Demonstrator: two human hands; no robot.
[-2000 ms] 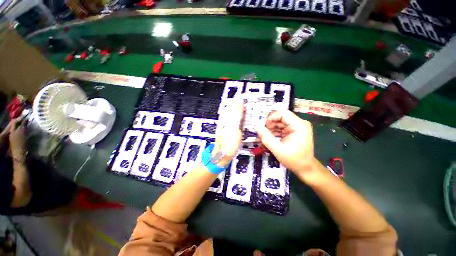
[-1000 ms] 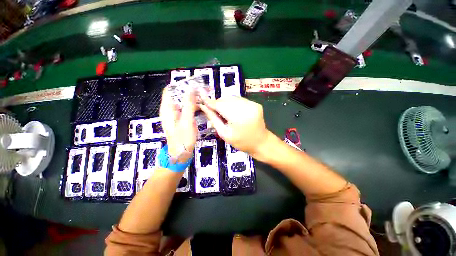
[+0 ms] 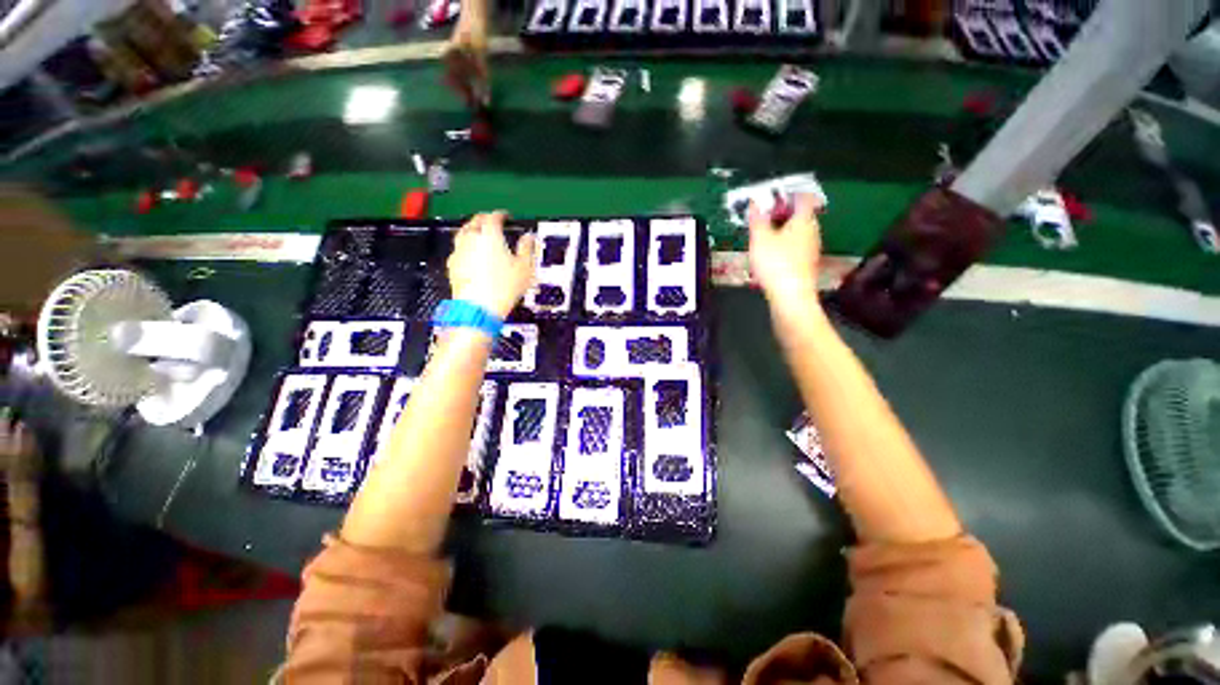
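Observation:
My right hand (image 3: 787,248) reaches forward to the near edge of the green belt. It is on a pale unit (image 3: 752,196) with a red piece at the fingers. My left hand (image 3: 488,270), with a blue wristband, is over the back row of the black tray (image 3: 689,519), beside the left edge of a pale housing (image 3: 553,268). Its fingertips are blurred, and whether they hold anything cannot be told. Pale rectangular housings lie in the tray pockets; my left forearm hides some. The back left pockets show black and textured.
Green belt (image 3: 642,150) bears scattered pale units and red pieces. A dark screen (image 3: 917,261) leans by the grey post (image 3: 1057,114). White fan (image 3: 147,345) at left, green fan (image 3: 1177,448) at right. Another person's hand (image 3: 468,60) is over the belt.
My hands have separated. The right hand has moved forward and right to the belt with the pale unit. The left hand has moved to the tray's back row.

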